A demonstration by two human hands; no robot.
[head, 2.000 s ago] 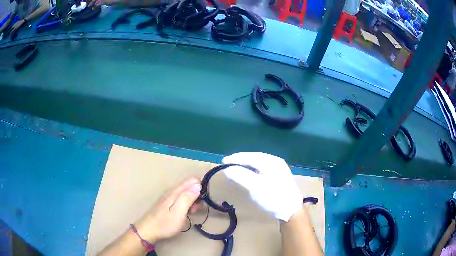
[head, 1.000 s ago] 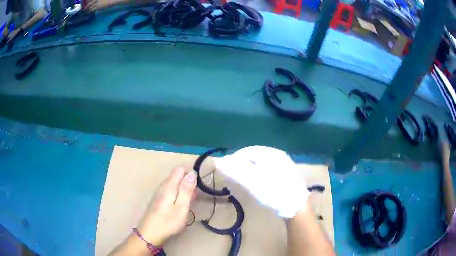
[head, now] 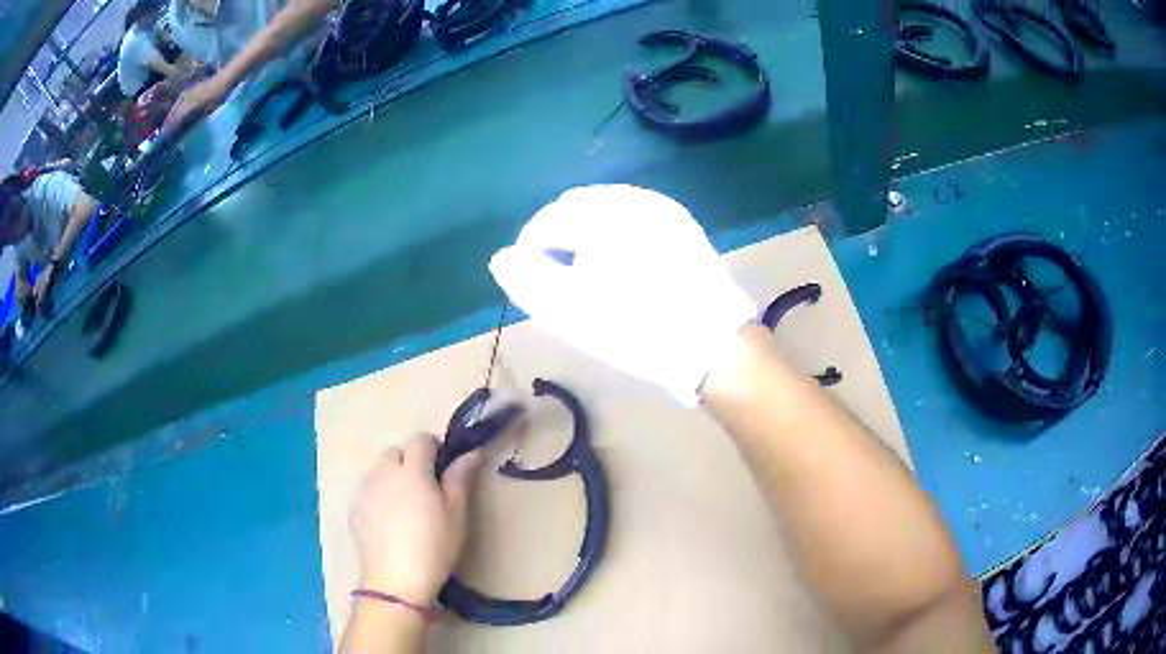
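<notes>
A black headband (head: pixel 592 543) lies on the tan cardboard (head: pixel 691 537), with a smaller C-shaped yoke (head: pixel 572 422) joined at its right end. My bare left hand (head: pixel 412 517) grips the dark yoke piece (head: pixel 467 437) at the headband's left end. A thin dark wire (head: pixel 496 345) runs up from there to my right hand. My gloved right hand (head: pixel 614 281) is raised above the cardboard's back edge, fingers together at the wire's upper end. A small dark patch shows at the glove; what it is cannot be told. A spare yoke (head: pixel 795 300) lies at the cardboard's right side.
Stacked headband assemblies (head: pixel 1023 326) lie on the bench at right. More assemblies (head: pixel 701 83) lie on the green conveyor (head: pixel 422 230). A metal post (head: pixel 857 115) stands at its edge. Other people work at the far left. A patterned dark surface shows at lower right.
The view has turned. My gloved hand has moved up and away from my left hand, with the wire stretched between them. The headband now lies more fully in view on the cardboard.
</notes>
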